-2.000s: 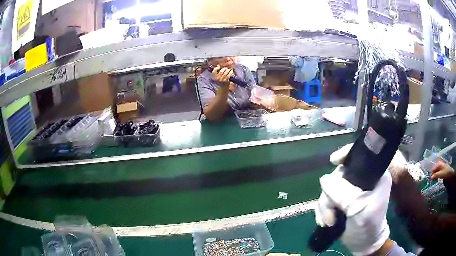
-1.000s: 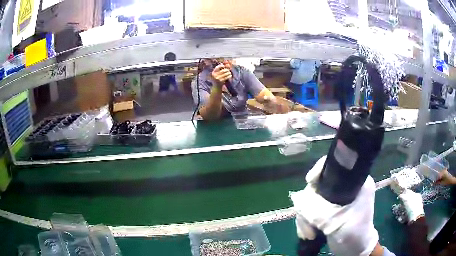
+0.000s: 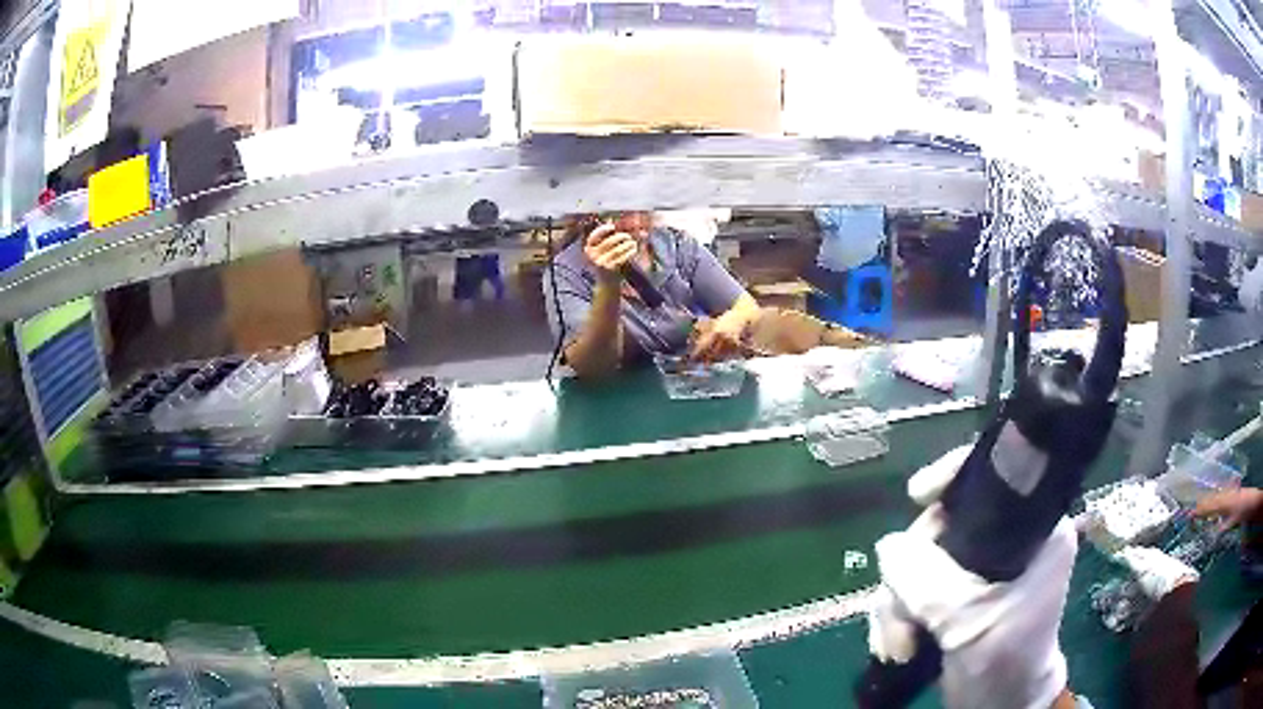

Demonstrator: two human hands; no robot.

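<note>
My right hand point(image 3: 977, 596), in a white glove, is closed around a thick black cylindrical tool, apparently an electric screwdriver point(image 3: 1032, 464). The tool has a pale label and a black loop on top. It leans slightly right; its dark lower end shows below the glove, and its tip cannot be made out. A clear screw bin point(image 3: 734, 681) with tiny silvery-brown pieces stands left of the hand, cut off by the bottom edge. My left hand is not in view.
Clear plastic trays point(image 3: 236, 676) lie at lower left. A clear box point(image 3: 848, 436) and a small white part point(image 3: 855, 560) are on the green belt point(image 3: 457, 547). A neighbour's hands work at right by a parts box point(image 3: 1129, 510). A person sits opposite. A metal post stands behind my tool.
The view has tilted up, so the screw bin sits lower. My right hand and tool went left, then back right. The clear box has come into view on the belt's far side.
</note>
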